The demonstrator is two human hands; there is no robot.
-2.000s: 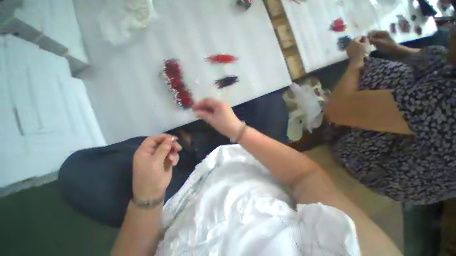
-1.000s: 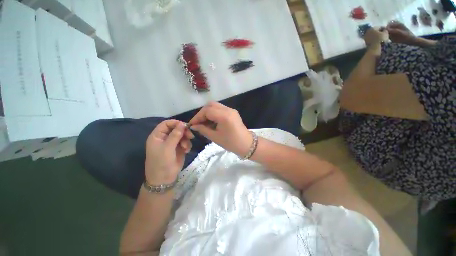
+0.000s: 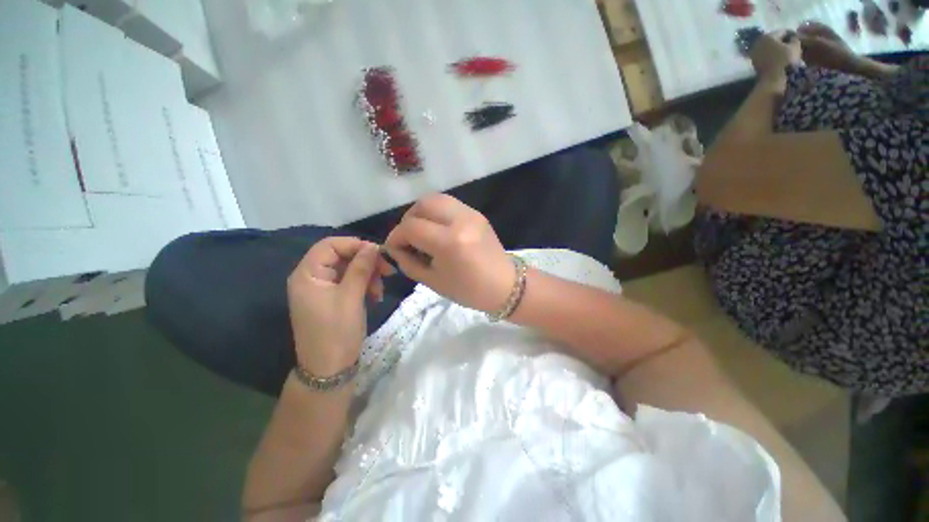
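My left hand (image 3: 331,301) and my right hand (image 3: 448,250) meet fingertip to fingertip above my lap. A tiny dark piece (image 3: 383,251) shows between their pinched fingertips, mostly hidden and too small to make out. On the white sheeting, a row of finished dark red and black leads (image 3: 389,120) has speckled white ends along its left side. A loose bundle of red wires (image 3: 483,66) lies to its right, with a bundle of black wires (image 3: 490,115) nearer to me. Tiny white bits (image 3: 429,117) lie between the row and the black wires.
White cartons (image 3: 127,133) stand at the left. A crumpled clear bag (image 3: 285,12) lies at the far edge of view. A tan strip (image 3: 637,76) divides the table. At the right sits a person in a patterned top (image 3: 815,275), and a whitish plastic bag (image 3: 667,178) hangs below the table.
Two seconds ago my right hand was apart, near the lead row; it has since come to my left hand. Over the last second both hands stay together while the view shifts slightly.
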